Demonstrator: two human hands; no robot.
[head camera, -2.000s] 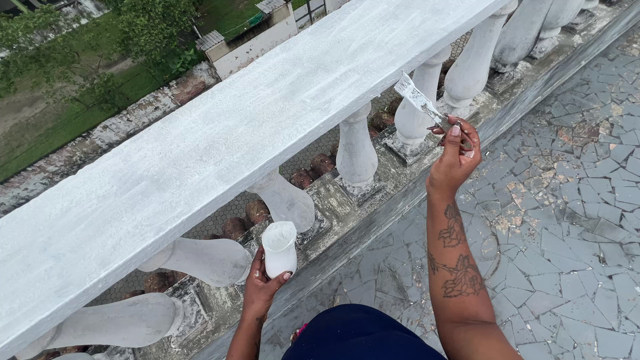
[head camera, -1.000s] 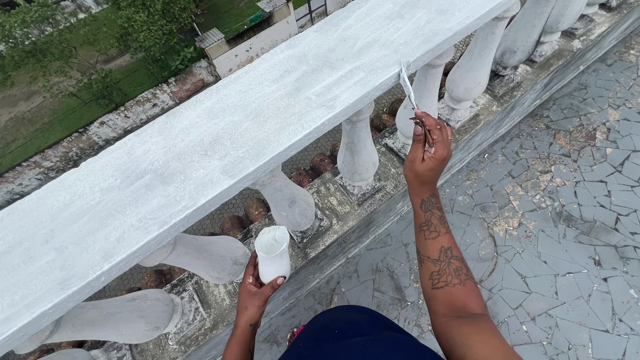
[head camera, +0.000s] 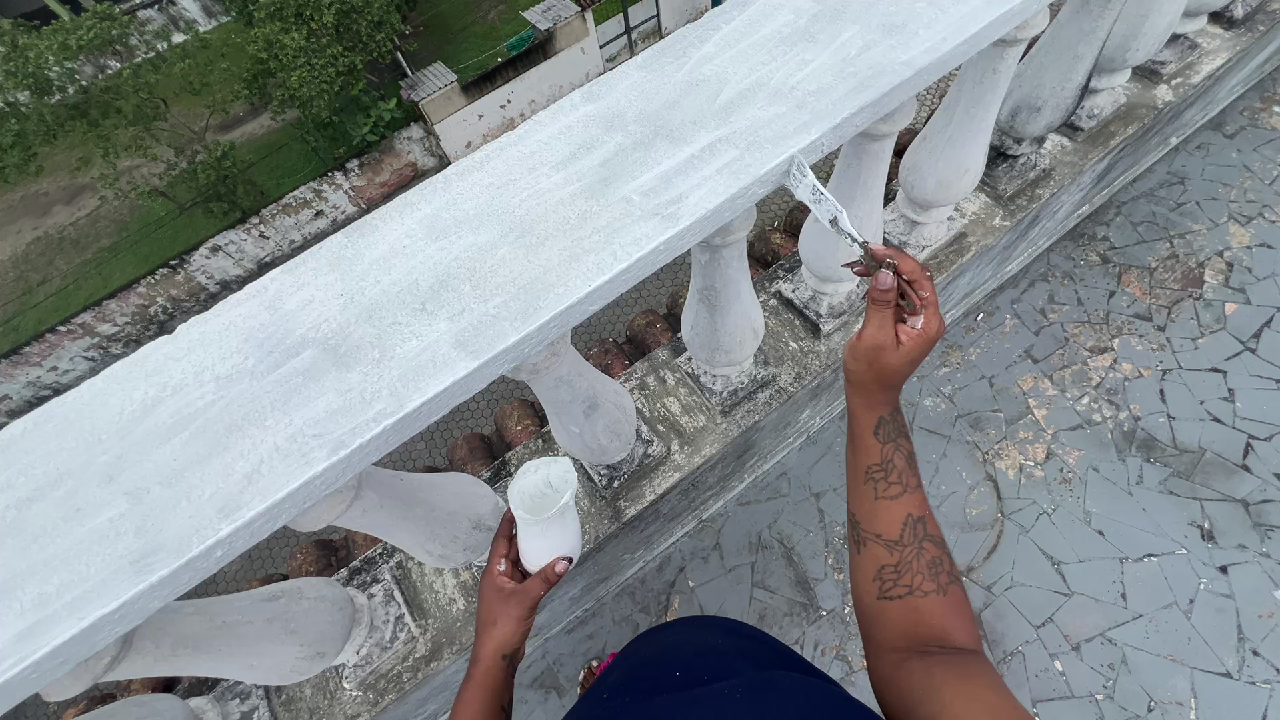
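My right hand (head camera: 893, 315) grips the handle of a paintbrush (head camera: 826, 208) coated in white paint. The bristle tip meets the near side edge of the white balustrade rail (head camera: 420, 290), above a baluster. Lower down, my left hand (head camera: 515, 590) holds a white cup (head camera: 546, 520) upright, with white paint inside it. The cup is on the near side of the rail, close to a baluster (head camera: 425, 515). White paint specks mark the fingers of both hands.
Grey-white balusters (head camera: 722, 300) stand in a row under the rail on a weathered ledge (head camera: 660, 430). Broken-tile floor (head camera: 1130, 480) lies on the near side. Beyond the rail, far below, are a wall (head camera: 390, 170), trees and grass.
My right hand with the brush has moved left along the rail from two seconds ago, and the brush tip stays at its edge. My left hand still holds the cup.
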